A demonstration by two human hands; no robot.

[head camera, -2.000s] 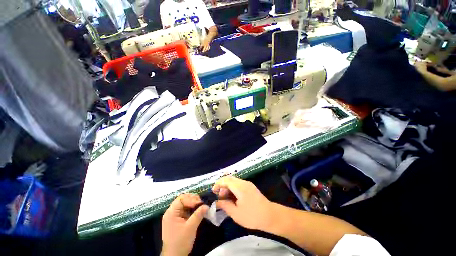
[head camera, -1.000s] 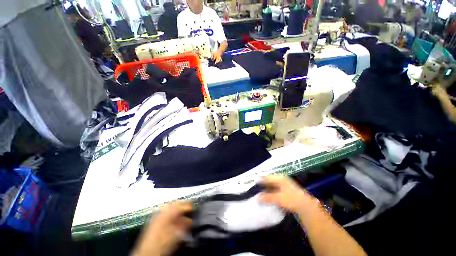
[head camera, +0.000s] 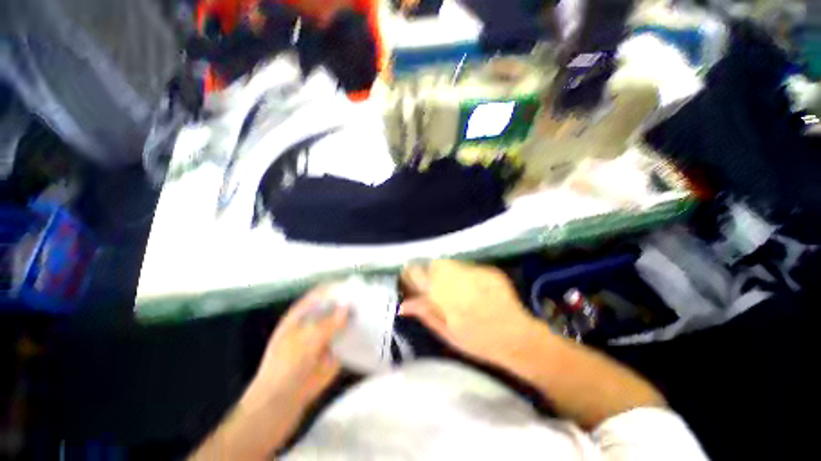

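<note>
A grey-white collar piece with a dark edge (head camera: 367, 326) is held between both hands at the table's front edge. My left hand (head camera: 311, 331) grips its left side. My right hand (head camera: 464, 302) grips it at the right, by the dark edge. The picture is blurred, and whether a tool is in the right hand cannot be told. A stack of black curved collars (head camera: 387, 209) lies on the table beyond the hands. Loose grey-white pieces with black bands (head camera: 241, 135) lie to its left.
The cream sewing machine (head camera: 576, 135) stands behind the stack, with a dark phone (head camera: 590, 67) on it. A red basket (head camera: 378, 45) with black cloth is behind left. A blue crate (head camera: 540, 293) is below the table at right; another crate (head camera: 63, 257) is at left.
The piece was small and bunched, then stretched wide between the hands, and is now gathered smaller with the hands closer together. The view has tilted down, and the other person is out of view.
</note>
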